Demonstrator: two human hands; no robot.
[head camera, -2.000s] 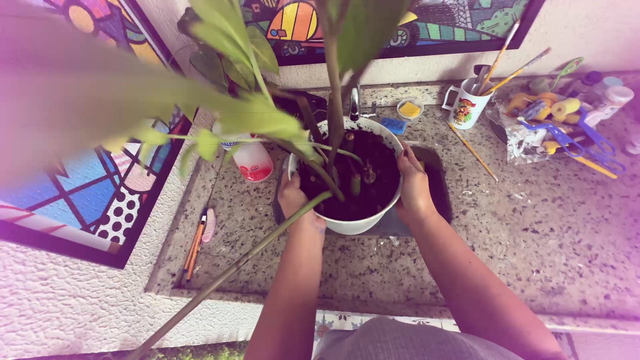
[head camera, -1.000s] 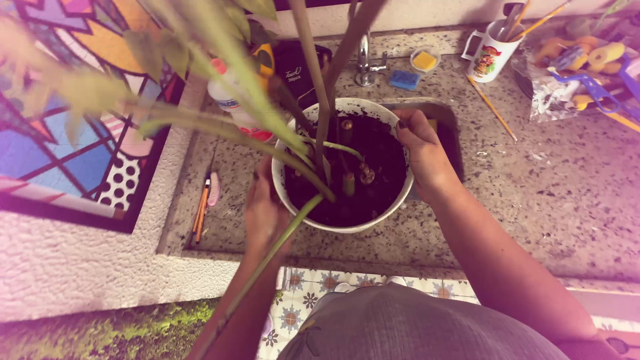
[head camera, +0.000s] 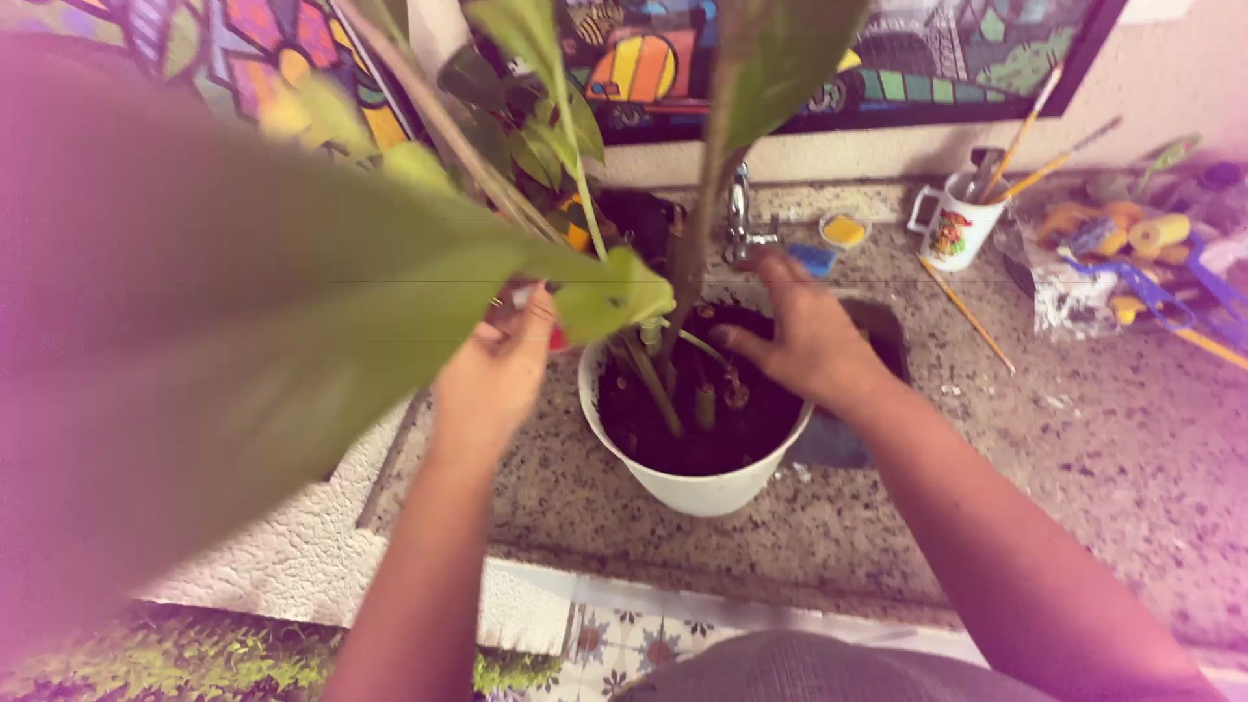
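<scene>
A white plastic plant pot (head camera: 710, 489) with dark soil (head camera: 639, 429) stands on the speckled stone counter, beside the sink. Thick stems rise from it, and a broad green leaf (head camera: 292, 283) blurs across the left of the view. My left hand (head camera: 502, 375) is raised left of the pot at the edge of that leaf; its fingertips are partly hidden, so whether they grip the leaf is unclear. My right hand (head camera: 804, 327), fingers apart and holding nothing, is over the pot's back right rim, its thumb above the soil.
Behind the pot are a metal tap (head camera: 743, 219), a blue sponge (head camera: 811, 258) and a small container with yellow contents (head camera: 843, 231). The sink (head camera: 882, 341) lies to the right. Farther right are a mug with brushes (head camera: 960, 229), a loose paintbrush (head camera: 965, 317) and a cluttered pile (head camera: 1121, 253).
Both hands have left the sides of the pot. My left hand has moved up to the leaf, my right to the back right rim. The view has shifted.
</scene>
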